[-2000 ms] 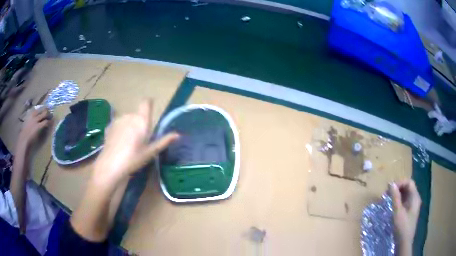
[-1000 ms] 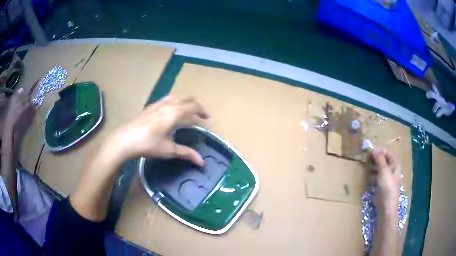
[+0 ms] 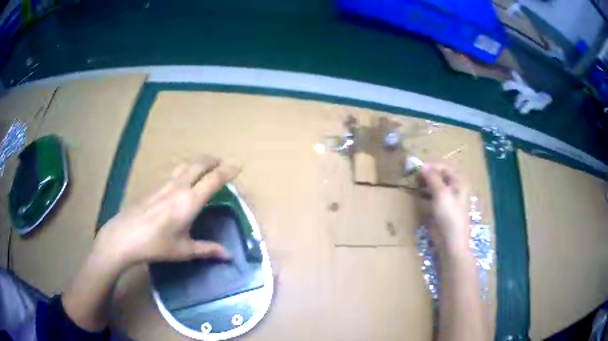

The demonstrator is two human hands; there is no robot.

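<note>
A glossy green oval housing with a chrome rim [image 3: 220, 310] and a dark panel lies on the cardboard sheet. My left hand [image 3: 170, 216] is over its upper left part, fingers spread, thumb over the dark panel; the hand is blurred and hides part of the rim. Two small round pieces show on the housing's near end. My right hand [image 3: 445, 203] is pinched at a small white piece [image 3: 414, 164] beside the brown-stained cardboard pad [image 3: 377, 156]. Whether it grips this piece is not clear. Another small round piece [image 3: 391, 138] sits on the pad.
Glittering loose parts [image 3: 481, 243] lie around my right forearm. Another green housing [image 3: 40, 183] lies at the left, near a second shiny heap [image 3: 13, 141]. A blue bin [image 3: 427, 23] and a crumpled white glove [image 3: 527, 93] are beyond the pale edge strip [image 3: 267, 81].
The housing has turned clockwise under my left hand. My right hand has gone from the loose parts up to the pad's near corner. The whole view has shifted to the right.
</note>
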